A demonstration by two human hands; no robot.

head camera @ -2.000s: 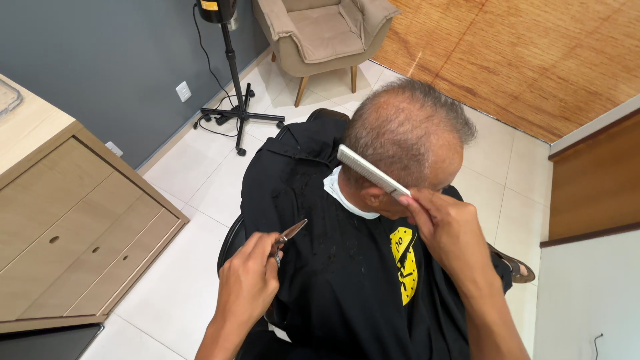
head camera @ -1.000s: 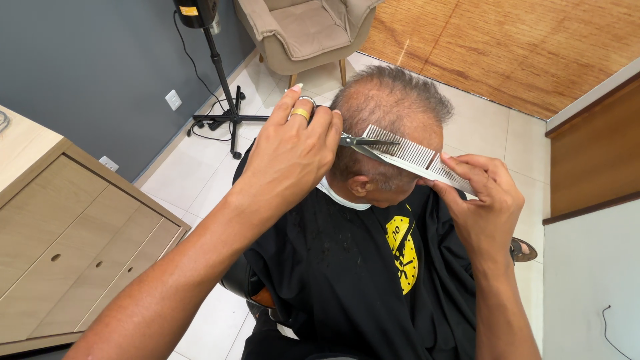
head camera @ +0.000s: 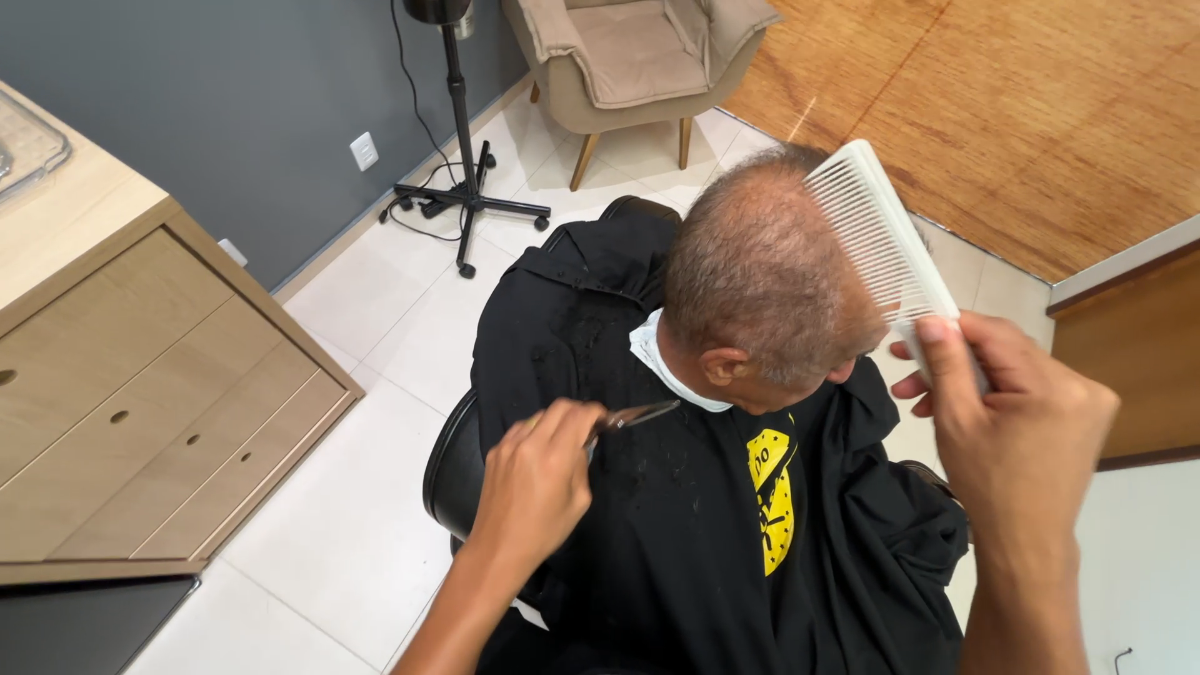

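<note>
My right hand (head camera: 1003, 403) grips a white comb (head camera: 881, 234) by its handle; the comb is raised, its teeth toward the front of a seated person's head (head camera: 759, 262). My left hand (head camera: 539, 469) is closed around haircutting scissors (head camera: 642, 415), whose blades point right, over the cape below the person's neck. The blades look closed. The person has short greying hair and a white neck strip (head camera: 670, 366) above a black cape (head camera: 647, 525) with a yellow print. Hair clippings lie on the cape.
A black salon chair (head camera: 450, 469) holds the person. Wooden drawers (head camera: 159, 403) stand at left, with a clear plastic tray (head camera: 37, 141) on top. Behind are a wheeled black stand (head camera: 459, 131) with a cord and a beige armchair (head camera: 637, 56).
One second ago the scissors and comb met at the top of the head. My left hand has since dropped with the scissors toward the cape; the comb has turned more upright.
</note>
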